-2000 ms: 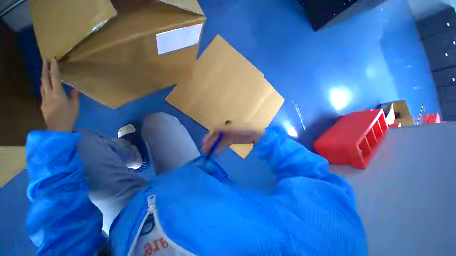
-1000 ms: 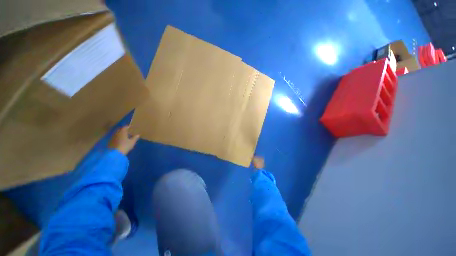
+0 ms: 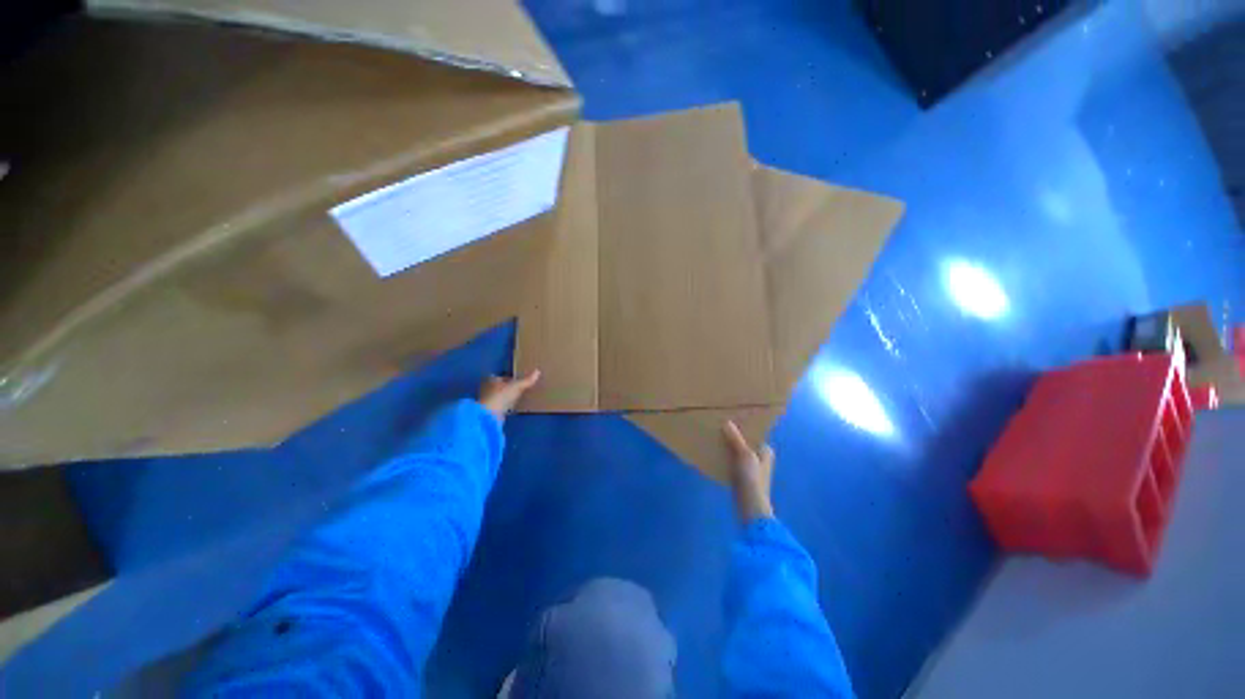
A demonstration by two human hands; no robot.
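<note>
A creased cardboard sheet (image 3: 683, 273) lies over another cardboard sheet (image 3: 826, 239), which sticks out at an angle to the right and below. My left hand (image 3: 505, 392) holds the near left corner of the upper sheet. My right hand (image 3: 750, 471) is at the near right corner, where the two sheets overlap; its hidden fingers make it unclear whether it holds one sheet or both. A large open carton (image 3: 273, 260) with a white carton label (image 3: 458, 201) stands at the left, against the sheets' left side in view.
A red compartment tray stack (image 3: 1079, 458) stands at the right beside a grey surface (image 3: 1092, 628). A small open carton (image 3: 1201, 341) is behind it. A dark box (image 3: 956, 41) is at the top right. The floor (image 3: 574, 519) is glossy blue. My knee shows at the bottom.
The upper sheet has turned and now lies across another sheet, whose corners show. Both hands have stayed at its near corners. The pen seen in my right hand earlier is not visible now.
</note>
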